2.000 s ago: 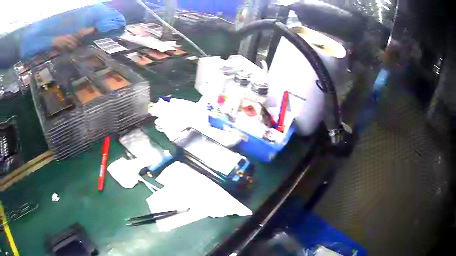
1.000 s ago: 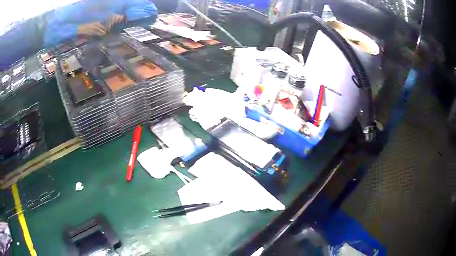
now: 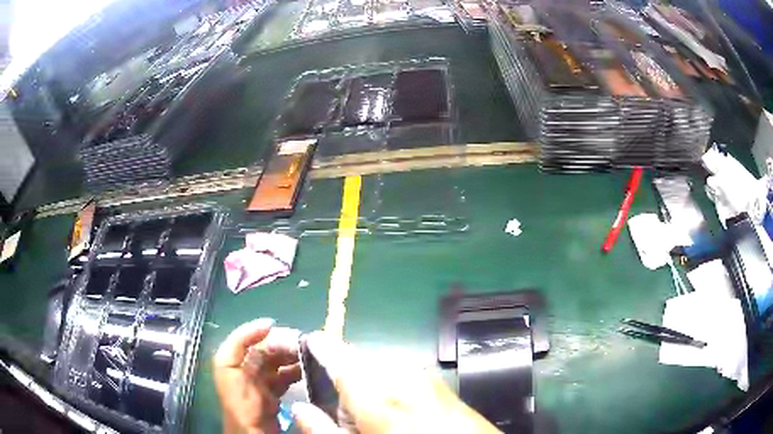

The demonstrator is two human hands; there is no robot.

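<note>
My left hand (image 3: pixel 246 381) and my right hand (image 3: pixel 394 392) are together at the bottom, left of centre. Between them they hold a dark display panel (image 3: pixel 319 373), seen nearly edge-on. White coverings show on some left fingertips, and a small blue bit shows low between the hands. The lower parts of both hands are cut off by the frame edge. The matte black jig (image 3: pixel 539 315) lies right of my hands, with a glossy black panel (image 3: pixel 495 364) over its recess.
Blister trays of black panels (image 3: pixel 174 242) lie left and behind (image 3: pixel 447 68). A copper-backed panel (image 3: pixel 275 188) and pink-white cloth (image 3: pixel 264 261) lie near the yellow tape (image 3: pixel 343 254). Stacked trays (image 3: pixel 585 140), red marker (image 3: pixel 624 210), tweezers (image 3: pixel 661 332) and wipes (image 3: pixel 720 335) are right.
The view has swung left and down from the supply-bin side to the jig and trays. Both my hands, out of view before, now show with a panel between them.
</note>
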